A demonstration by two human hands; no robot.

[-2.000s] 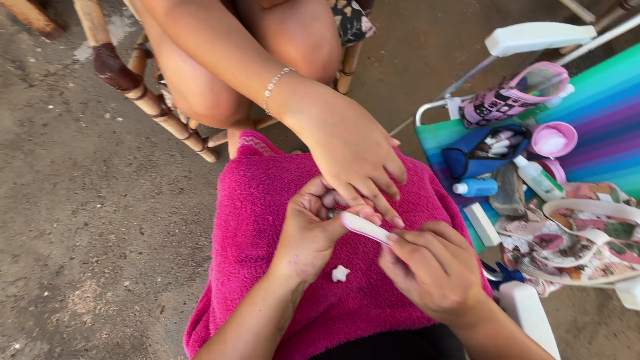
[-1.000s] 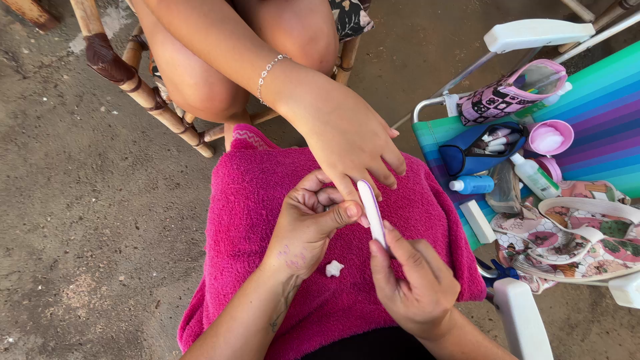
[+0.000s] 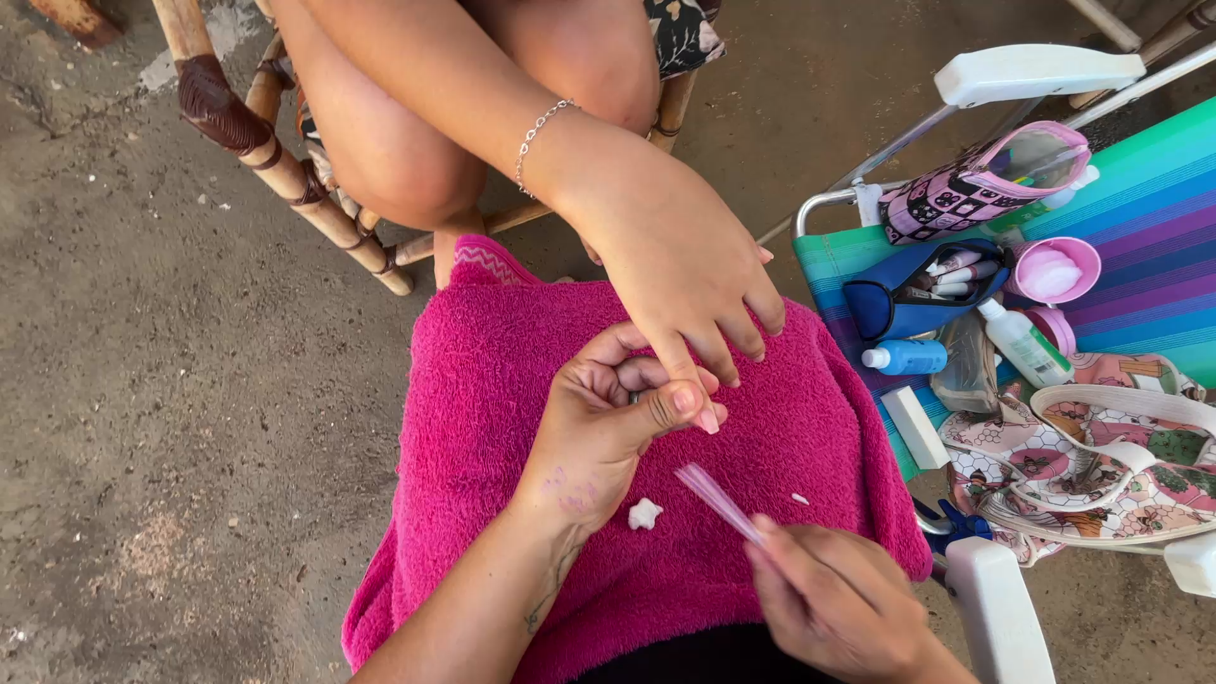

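Observation:
My left hand [image 3: 608,413] pinches one finger of another person's hand [image 3: 679,256] between thumb and fingers, over a pink towel [image 3: 513,380] on my lap. That person wears a silver chain bracelet [image 3: 532,142]. My right hand [image 3: 836,589] grips a nail file [image 3: 717,499], blurred by motion, whose free end lies below the held fingertip and apart from it. A small white star-shaped piece [image 3: 644,514] rests on the towel between my hands. A tiny white bit [image 3: 800,499] lies on the towel above my right hand.
On the striped folding chair [image 3: 1140,228] at right are a blue pouch [image 3: 883,294], a patterned pink case [image 3: 959,190], a pink cup [image 3: 1083,271], bottles [image 3: 1031,342], a white block [image 3: 915,427] and a floral bag [image 3: 1130,475]. A bamboo chair [image 3: 313,204] stands at upper left.
My right hand has drawn the file down and away from the held finger, beside which it was one second ago. My left hand keeps hold of the person's finger.

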